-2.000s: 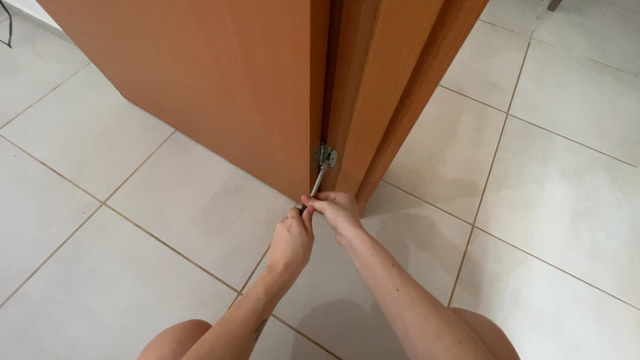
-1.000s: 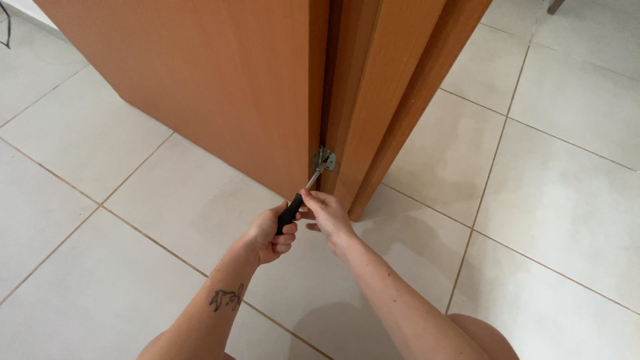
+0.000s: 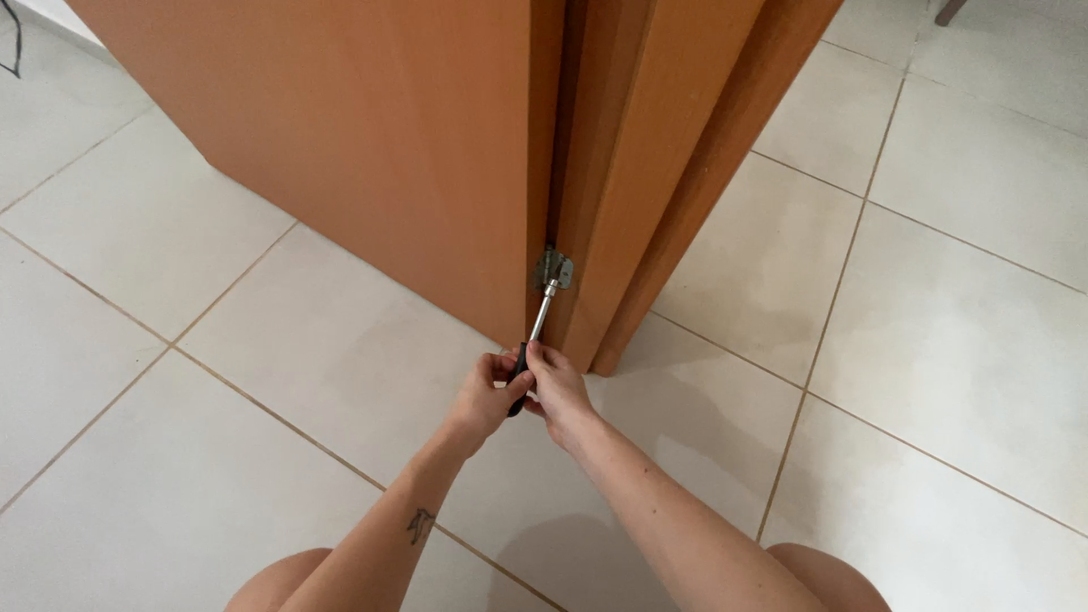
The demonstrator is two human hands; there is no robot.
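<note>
A screwdriver (image 3: 541, 316) with a black handle and a bright metal shaft slants up from my hands, its far end at a metal door hinge (image 3: 554, 268). The hinge sits low in the gap between the wooden door (image 3: 365, 144) and the wooden door frame (image 3: 646, 161). My left hand (image 3: 489, 395) grips the handle from the left. Around the upper handle, near the base of the shaft, close the fingers of my right hand (image 3: 557, 387). Whether the tip sits in a screw is too small to tell.
Light floor tiles (image 3: 280, 374) with brown joints spread on both sides of the door. A dark cable (image 3: 15, 51) lies at the top left by the wall. At the top right stands part of a dark furniture leg (image 3: 950, 12). My knees show at the bottom edge.
My left hand has shifted its hold on the black handle, which it covers more than a second ago. The screwdriver's far end stays at the hinge.
</note>
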